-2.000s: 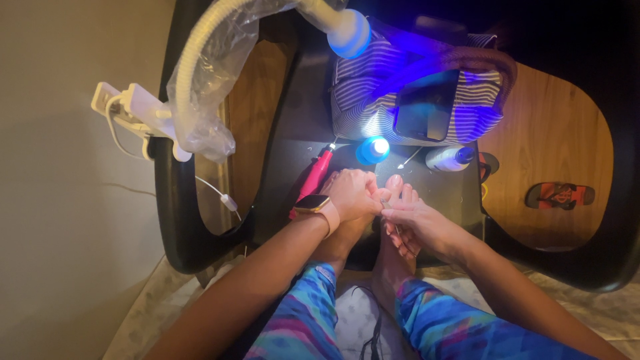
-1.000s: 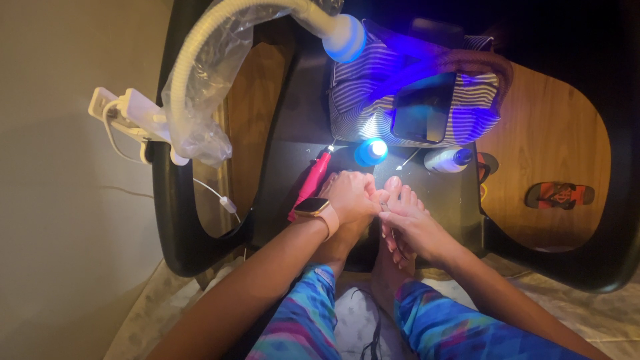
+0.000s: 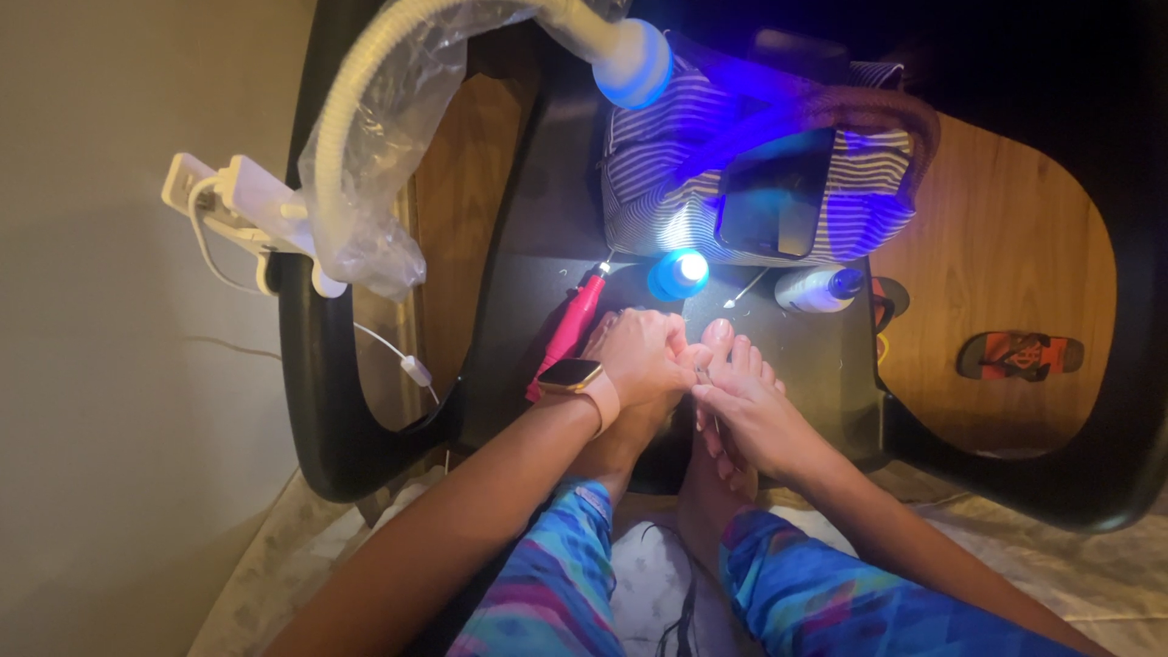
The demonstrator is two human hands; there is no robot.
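Note:
My left hand [image 3: 639,356], with a smartwatch [image 3: 570,375] on the wrist, bends over my left foot, its fingers curled at the toes. My right hand [image 3: 753,411] meets it from the right, thumb and finger pinching a small thin metal implement [image 3: 703,372] beside the big toe of my right foot [image 3: 718,339]; its kind is too small to tell. Whether my left hand holds anything is hidden. Left of the hands lies a pink pen-shaped tool [image 3: 570,328] with a metal tip. Beyond them are a lit blue-and-white lamp head or bottle [image 3: 678,275] and a white bottle with a dark cap [image 3: 818,289].
A black armchair's seat [image 3: 538,237] bears a striped bag [image 3: 652,173] with a dark phone [image 3: 776,196] on it. A plastic-wrapped gooseneck lamp [image 3: 632,64] arches overhead from a white clip [image 3: 255,201] on the left armrest. Flip-flops [image 3: 1020,356] lie on the floor at right.

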